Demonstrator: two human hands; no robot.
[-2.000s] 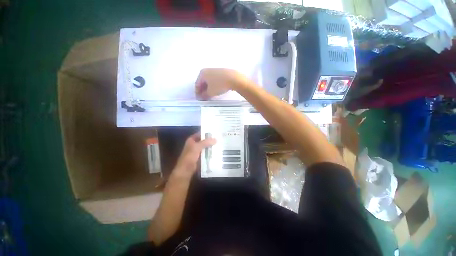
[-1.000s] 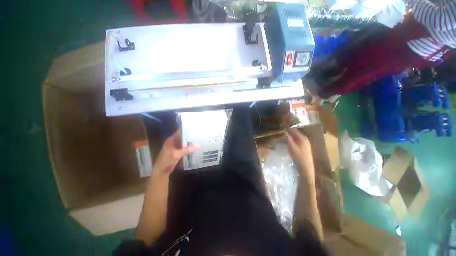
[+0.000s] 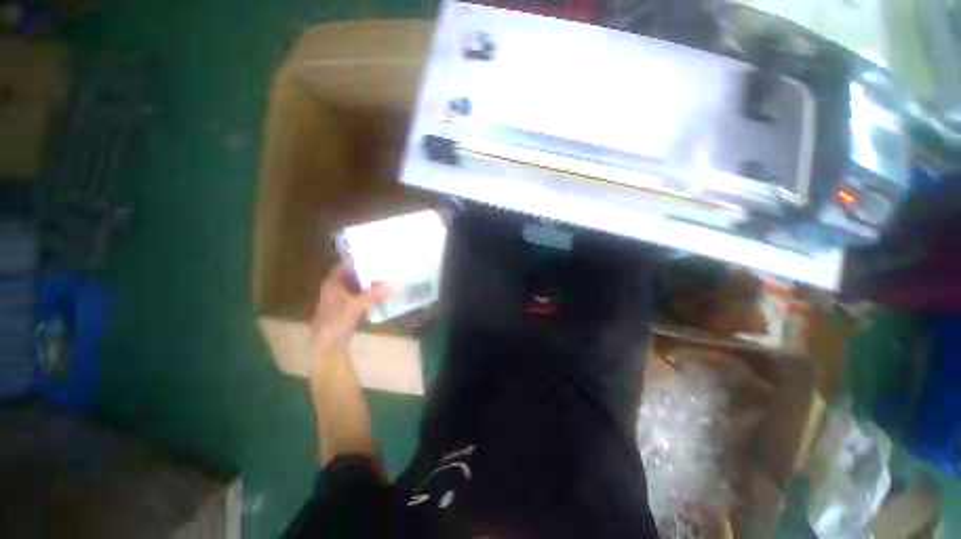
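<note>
My left hand holds the white product box by its lower left edge, over the near part of the large open brown packing carton. The box is tilted and blurred, with bright glare on its face. My right hand is not in view. The heat sealer stands in front of my lap, its long white board slanting down to the right. The yellowish sealing bar runs along its near side.
The control box is at the sealer's right end. A brown carton with crinkled clear film stands at the right of my lap. A white plastic bag lies beyond it. Blue equipment is at the far left.
My left hand has carried the product box left, from over my lap to over the packing carton. My right hand has left the picture. The view has turned left, and the sealer appears further right.
</note>
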